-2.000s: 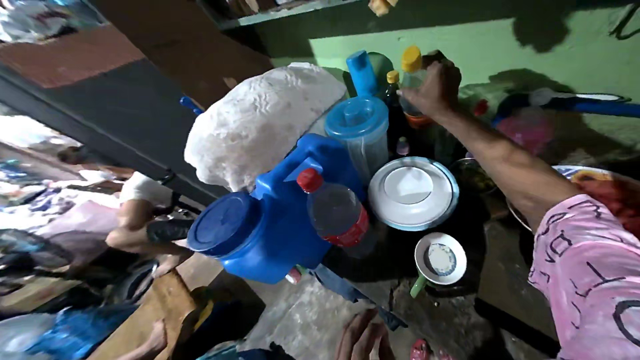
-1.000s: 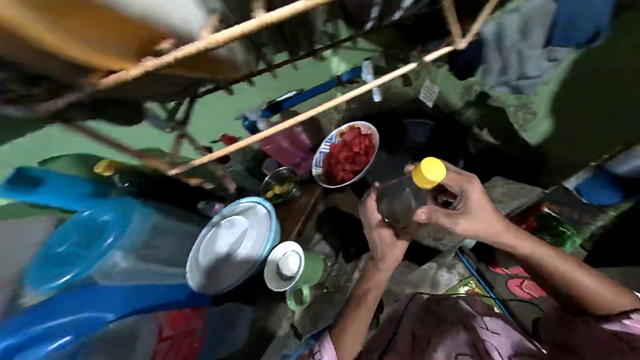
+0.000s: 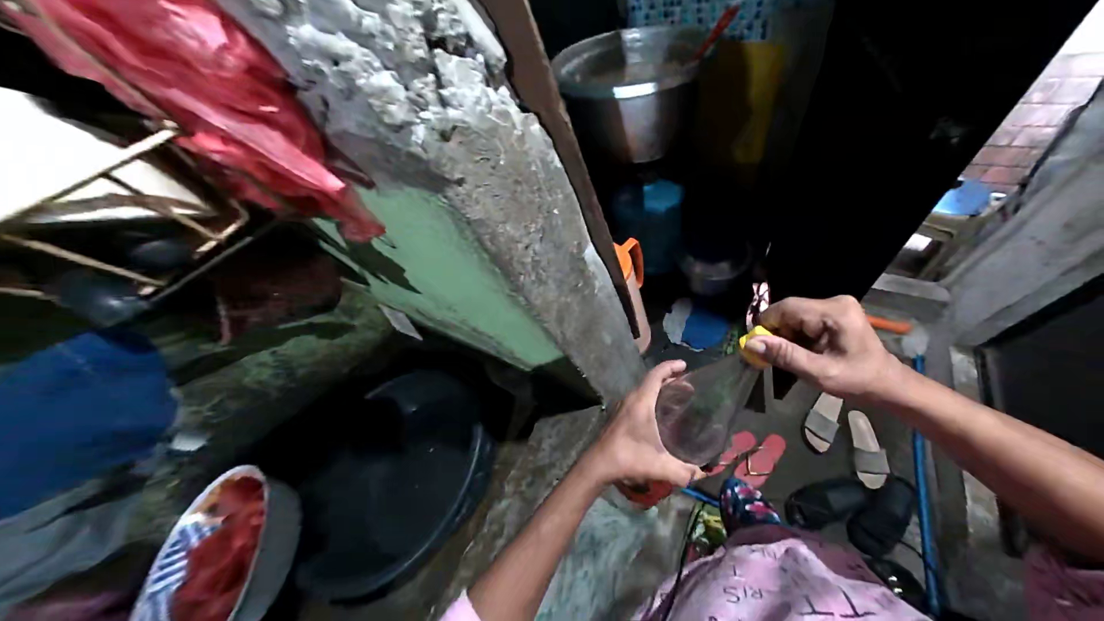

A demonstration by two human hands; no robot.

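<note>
A clear plastic bottle lies tilted between my two hands, its base toward the left and its neck toward the upper right. Around the base end are the fingers of my left hand. My right hand pinches the yellow cap at the neck between thumb and fingers. Whether the cap is on the thread or loose, I cannot tell. Little or no liquid shows inside the bottle.
At lower left, a bowl holds red pieces beside a large dark basin. A rough concrete wall edge stands left of a dark doorway with a metal pot. Sandals and pink flip-flops lie on the floor.
Two seconds ago my right hand was at the yellow-capped bottle by the green wall; now both hands hold it. The view has swung right toward the doorway.
</note>
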